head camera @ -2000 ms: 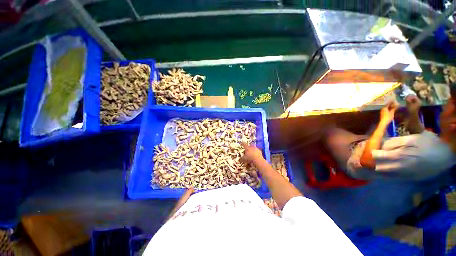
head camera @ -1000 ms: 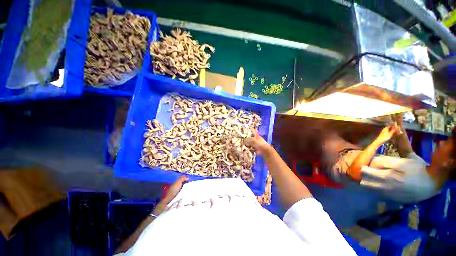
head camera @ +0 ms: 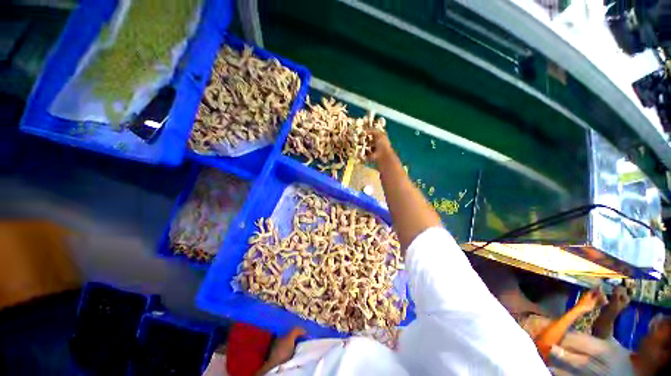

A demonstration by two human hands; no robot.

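A blue crate [head camera: 221,294] in front of me holds many beige moulded parts [head camera: 324,257] on a white liner. My right hand [head camera: 377,143] is stretched over the bench at the right edge of a loose heap of similar parts [head camera: 320,132]. Some parts show at its fingers; whether it grips them is too blurred to tell. My left hand [head camera: 288,344] is low, near the crate's front edge, partly hidden by my shirt; its fingers are not clear.
Another blue crate of parts [head camera: 246,99] and a blue tray [head camera: 33,110] with yellow-green rings and a dark flat object stand left. A tan board [head camera: 368,182] lies beyond the crate. A lamp box [head camera: 625,213] and a seated person [head camera: 588,345] are right. Dark crates [head camera: 110,316] stand lower left.
My right hand has moved from the parts in the crate forward to the heap on the bench. The view has turned and tilted. My left hand stays near the crate's front edge.
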